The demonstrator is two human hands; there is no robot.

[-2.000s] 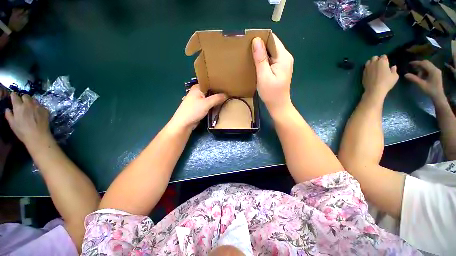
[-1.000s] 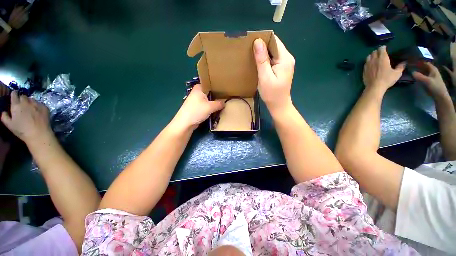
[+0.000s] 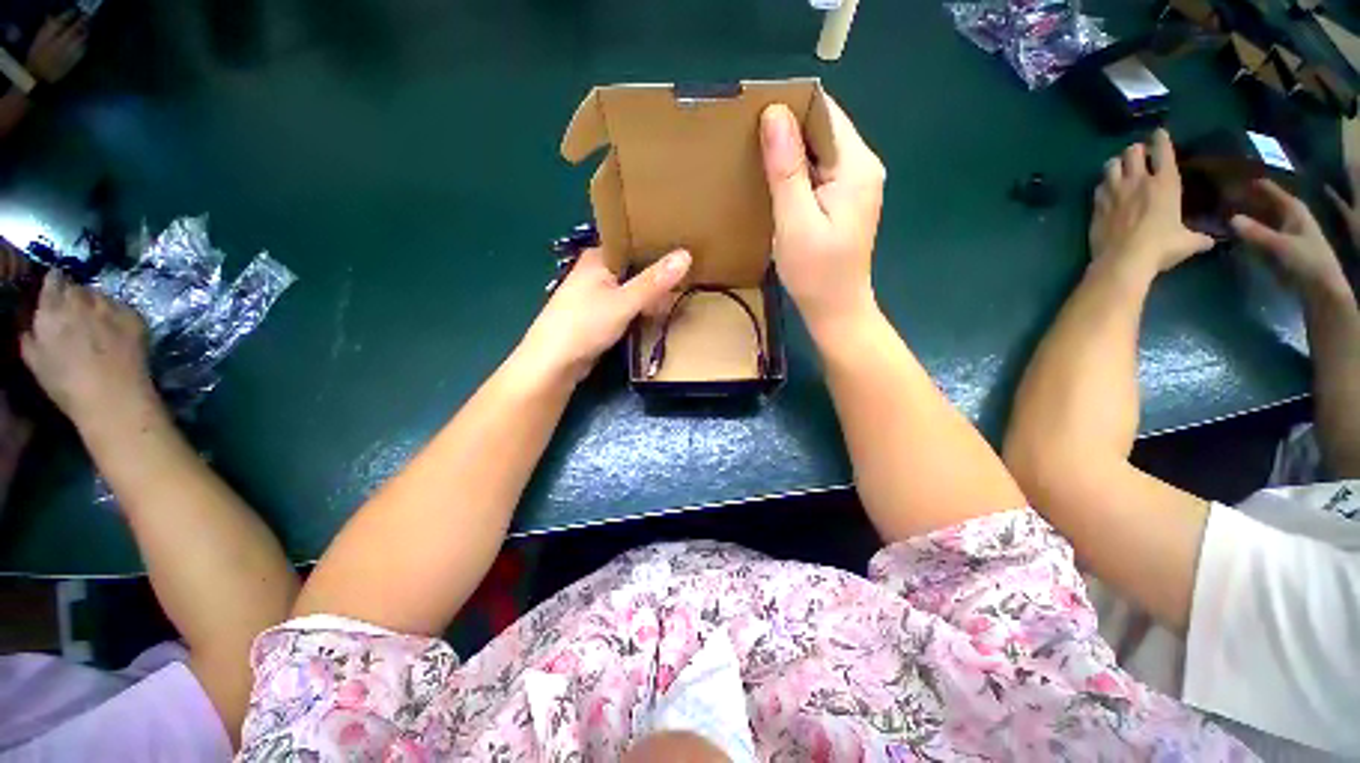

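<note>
An open black box (image 3: pixel 707 391) sits on the green table in front of me, its brown inner lid (image 3: pixel 689 187) raised. A short black cable (image 3: pixel 707 292) lies curved in an arch inside, over a brown bottom. My right hand (image 3: pixel 829 201) grips the lid's right edge, thumb on the brown face. My left hand (image 3: pixel 604 310) is at the box's left side, thumb raised over the box's left rear corner. Dark cables with shiny tips (image 3: pixel 571 243) show just behind my left hand; its fingers are mostly hidden.
On the left, a person's hand (image 3: pixel 87 340) is beside crinkled clear bags (image 3: pixel 202 298). On the right, another person's hands (image 3: pixel 1146 209) handle a dark box. A small black part (image 3: pixel 1032 190) lies between us. More bags (image 3: pixel 1029 33) and open cartons (image 3: pixel 1268 67) lie at the far right.
My left thumb has lifted from inside the box toward the lid. The cable's left end now shows clearly. The box has shifted slightly right. The right neighbour's hands have moved around a dark box.
</note>
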